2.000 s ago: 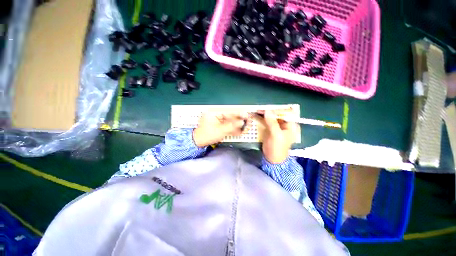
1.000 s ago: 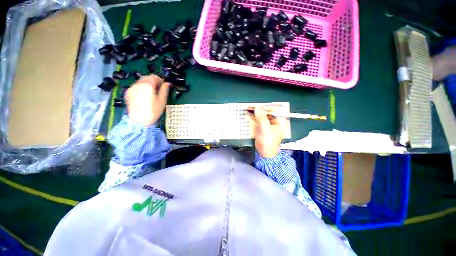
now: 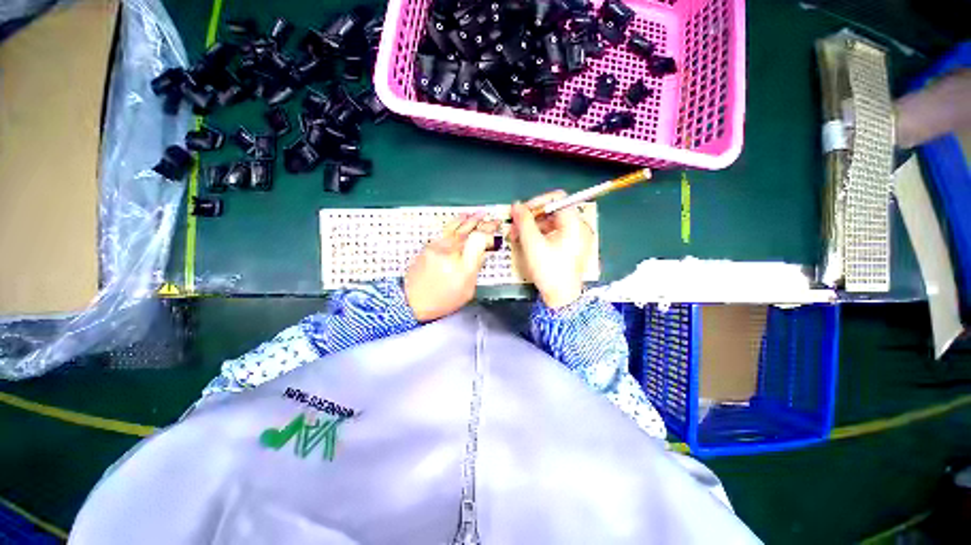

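Observation:
My left hand (image 3: 445,268) holds a small black plastic part (image 3: 496,243) between its fingertips, over the gridded sheet (image 3: 373,245). My right hand (image 3: 550,250) is shut on a slim pale hand tool (image 3: 596,192) with an orange-brown far end that points up to the right. The tool's working tip is hidden by the fingers, close to the black part. The off-white sheet with rows of tiny dots lies flat under both hands at the bench's near edge.
Loose black parts (image 3: 309,122) lie at the upper left. The pink basket (image 3: 564,149) holds more. Cardboard (image 3: 53,160) in a plastic liner (image 3: 160,202) is at left. Bundled sheets (image 3: 868,160), another person's arm (image 3: 937,115), a white strip (image 3: 713,281) and a blue crate (image 3: 767,431) are at right.
My left hand has moved from the loose black parts back over the sheet, now with a part in it. The tool in my right hand has tilted upward. The view has shifted slightly.

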